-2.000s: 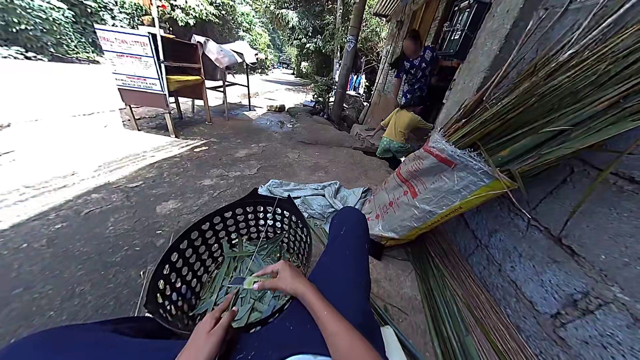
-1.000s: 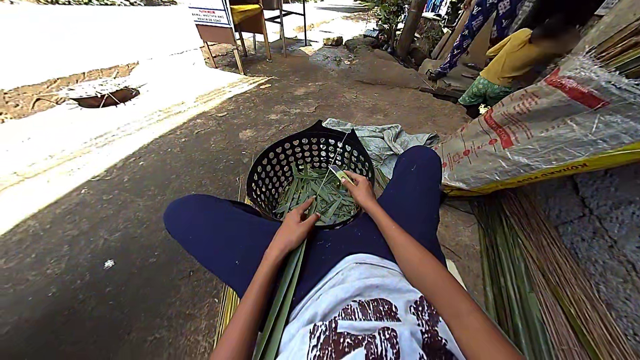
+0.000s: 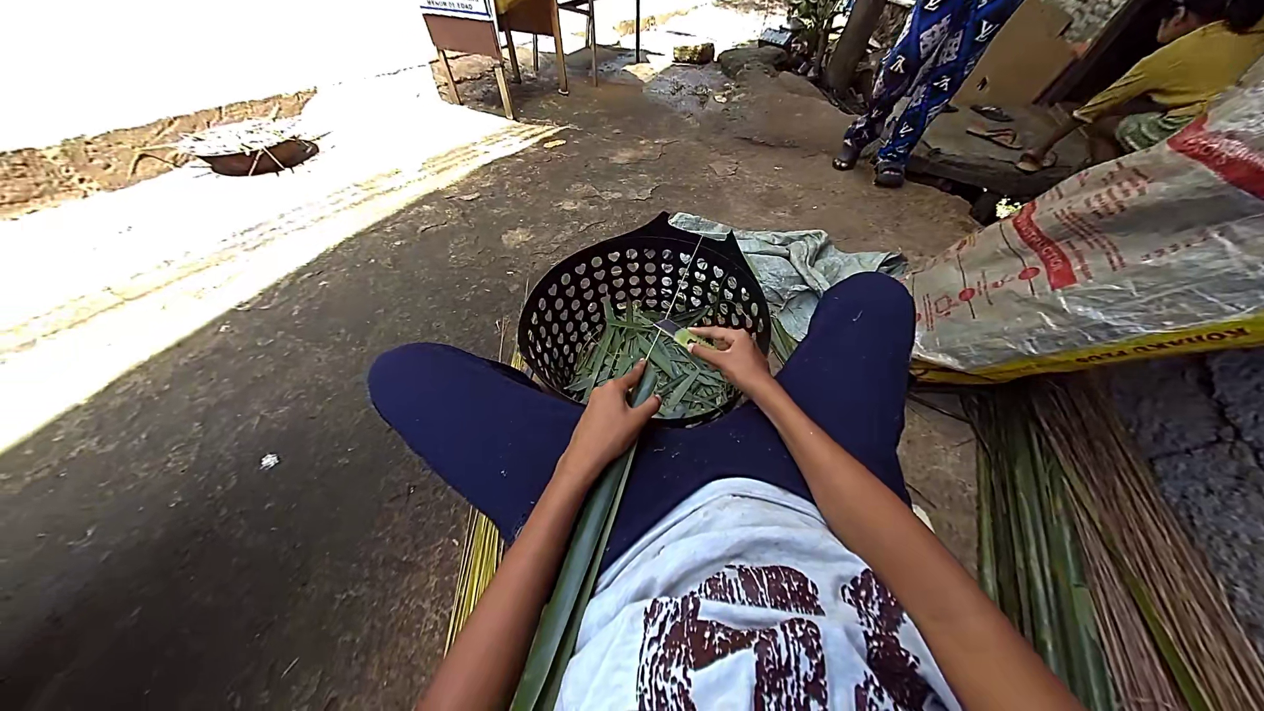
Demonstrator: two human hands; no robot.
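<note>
My left hand [image 3: 614, 417] is closed around long green palm leaf strips [image 3: 578, 583], which run back beside my left forearm. Between the fingers of my right hand [image 3: 729, 357] is a small blade with a yellow-green handle [image 3: 688, 339]; its tip lies by the strips' far end. Both hands are over the near side of a black perforated plastic basket [image 3: 647, 247] between my knees. Cut leaf pieces [image 3: 632, 341] lie inside it. A thin cord or strip crosses the basket's far wall.
Behind the basket lies a grey-green cloth [image 3: 800, 259]. A large printed sack [image 3: 1076, 247] stands at the right, with leaf bundles [image 3: 1047, 533] and a block wall beside it. Farther off are a standing person [image 3: 913, 79], a crouching person [image 3: 1175, 74] and wooden furniture [image 3: 472, 35].
The view has tilted down and shifted. The standing person has come out from the doorway onto the path. Both my hands stay at the basket, with the blade still in my right hand.
</note>
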